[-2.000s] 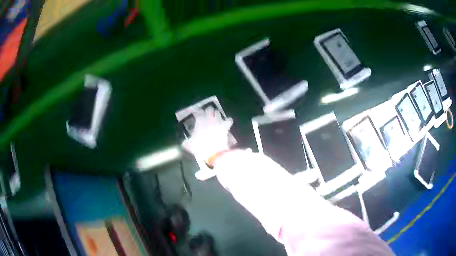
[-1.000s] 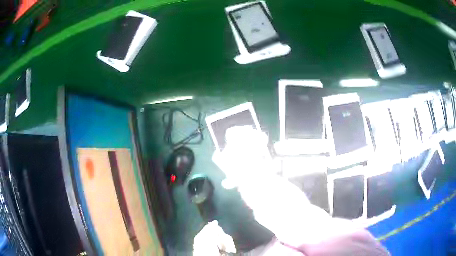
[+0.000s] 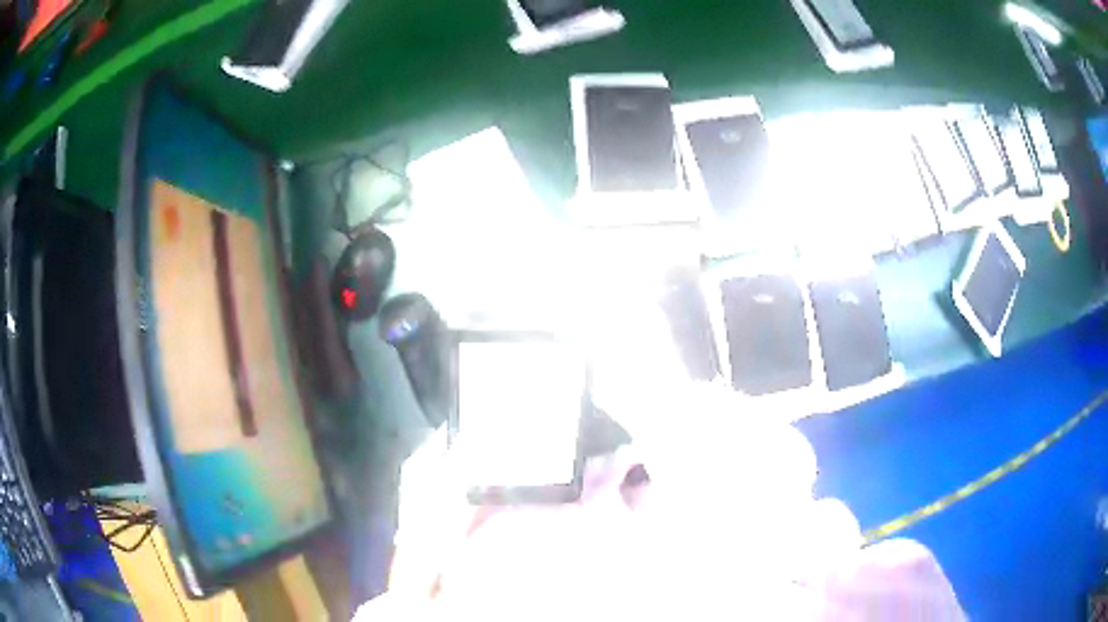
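Note:
An e-reader (image 3: pixel 520 419) with a dark frame and a washed-out white face is upright low in the middle, in front of my body. My left hand (image 3: pixel 423 486), bleached by glare, is at its lower left edge and holds it. My right hand (image 3: pixel 638 407) is a white blur right of the device; its fingers and any contact cannot be made out. A white tray (image 3: pixel 468 176), bleached by glare, lies beyond the e-reader; whether anything lies in it cannot be told.
A black mouse (image 3: pixel 365 275) and a black scanner (image 3: pixel 417 346) lie left of the e-reader. A tilted monitor (image 3: pixel 231 328) stands at the left. Dark-backed devices (image 3: pixel 766 331) in white trays line the right. An orange ring (image 3: pixel 1060 226) is at the far right.
My right hand has drawn back from the tray toward my body. An e-reader now shows in front of me, with my left hand at it. The view has shifted, showing more monitor and blue floor.

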